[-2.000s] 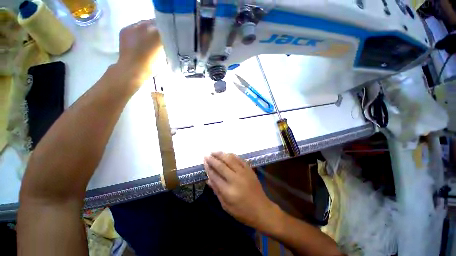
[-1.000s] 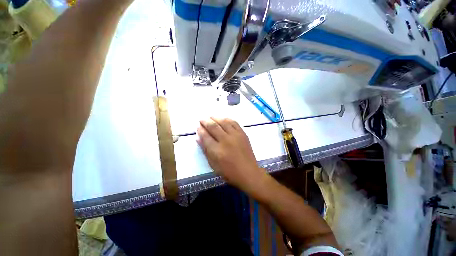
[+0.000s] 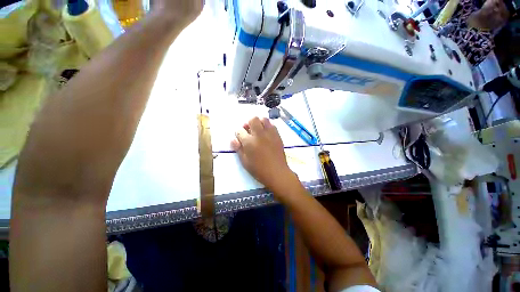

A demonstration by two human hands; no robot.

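Observation:
The white and blue sewing machine head (image 3: 353, 65) stands upright over the white table (image 3: 165, 165). My right hand (image 3: 259, 148) rests on the table just in front of the needle area, fingers curled; whether it holds something small is hidden. My left arm reaches up past the machine's left side; my left hand (image 3: 179, 7) is cut off by the top edge and its fingers are hidden. Blue thread snips (image 3: 299, 130) lie under the machine arm. A screwdriver (image 3: 329, 170) lies right of them, its handle over the front edge.
A brown strip (image 3: 205, 165) lies across the table's front edge. A thread cone (image 3: 88, 25), a container of amber liquid (image 3: 128, 11) and yellow fabric (image 3: 20, 108) are at the left. Dark cables (image 3: 419, 149) lie at the table's right end. Part of a person (image 3: 487, 17) shows top right.
My right hand has moved from the table's front edge up to near the needle area. My left arm has shifted, and its hand has gone further up. The camera view has shifted too.

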